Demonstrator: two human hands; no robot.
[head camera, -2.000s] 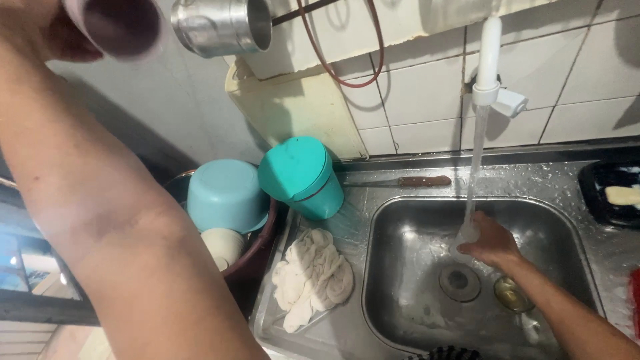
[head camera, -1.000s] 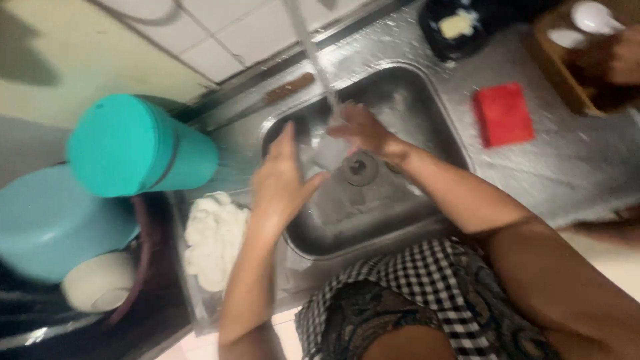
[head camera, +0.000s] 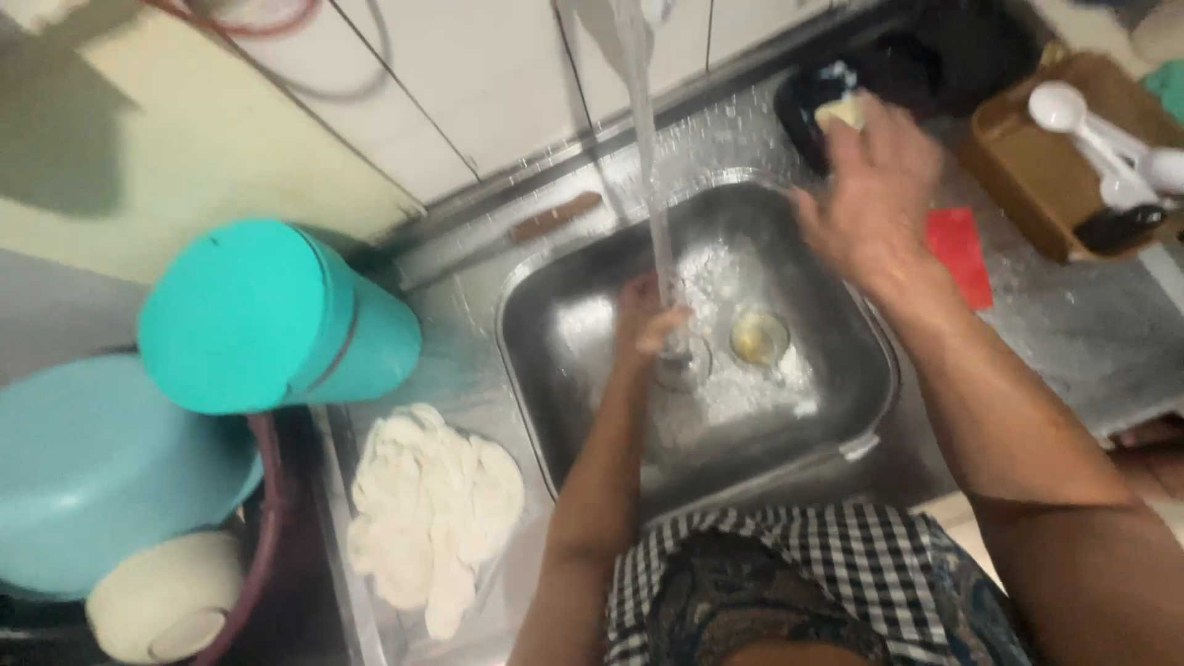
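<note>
Under the running water (head camera: 655, 176), inside the steel sink basin (head camera: 592, 462), is my left hand (head camera: 647, 319); it is blurred, and whether it holds the clear object by its fingers cannot be told. My right hand (head camera: 874, 180) reaches to the black dish (head camera: 803, 116) behind the sink, its fingertips at a pale yellow sponge or soap piece (head camera: 840, 113). A small clear cup (head camera: 758, 339) with something yellowish lies in the basin. The basin's drain is partly hidden near my left hand.
Left of the basin lie a crumpled white cloth (head camera: 435, 509) and a turquoise lidded container (head camera: 277, 319). A wooden-handled knife (head camera: 555, 217) rests along the back ledge. To the right are a red pad (head camera: 960, 257) and a brown tray (head camera: 1027, 190) with white measuring spoons (head camera: 1091, 139).
My right hand has gone from the water to the black dish. My left hand, raised at the upper left two seconds ago, is now in the basin under the stream.
</note>
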